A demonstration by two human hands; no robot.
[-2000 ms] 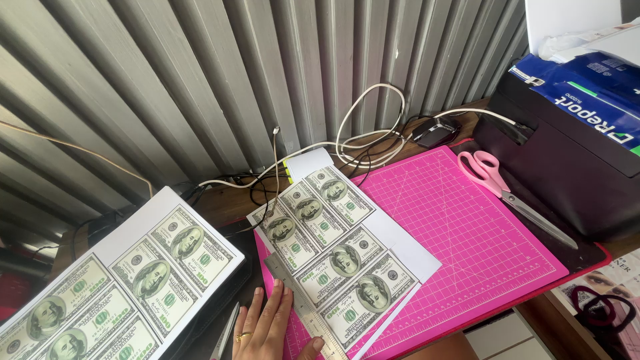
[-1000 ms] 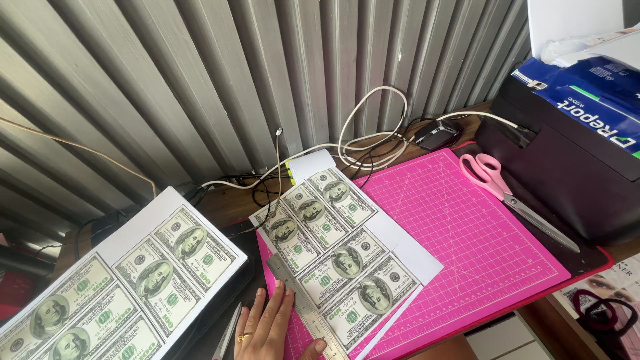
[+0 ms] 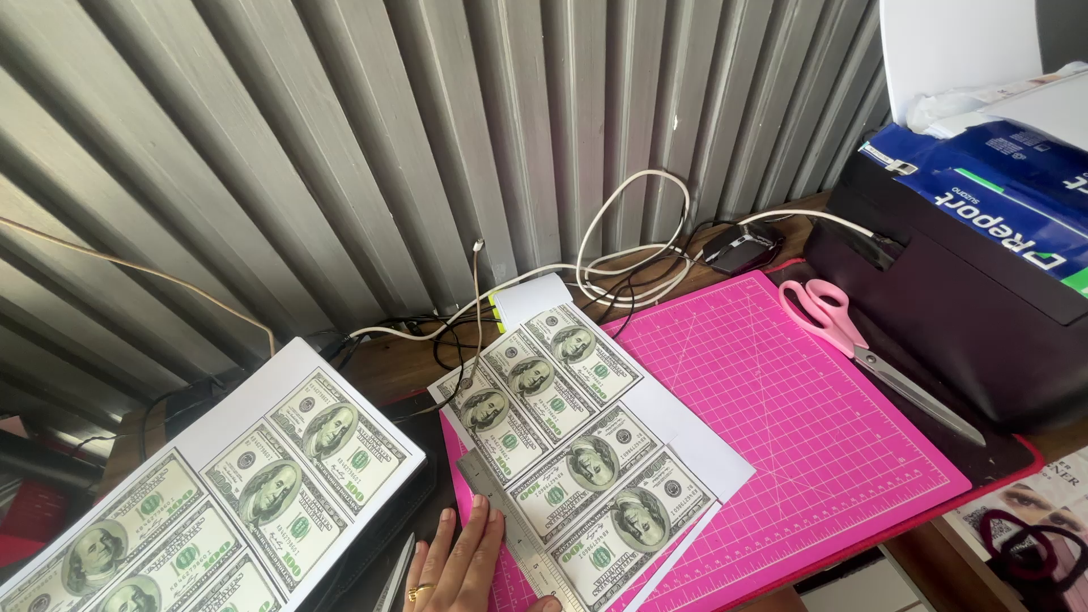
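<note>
My left hand (image 3: 463, 557), with a gold ring, lies palm down at the bottom edge. Its fingertips touch the metal ruler (image 3: 527, 544), and the thumb tip is over the ruler's lower end. The ruler lies slanted along the left edge of a printed sheet (image 3: 625, 510) of banknote images, on the pink cutting mat (image 3: 765, 408). The sheet bears several images and overlaps white paper. My right hand is not seen. A slim metallic tool (image 3: 395, 574) lies left of my left hand; its lower part is cut off.
A stack of similar printed sheets (image 3: 280, 476) is at left. Pink-handled scissors (image 3: 850, 331) lie at the mat's right edge, beside a black machine (image 3: 952, 314) bearing a blue paper package (image 3: 994, 195). Cables (image 3: 595, 263) and a black device (image 3: 742, 246) sit by the corrugated metal wall (image 3: 425, 153).
</note>
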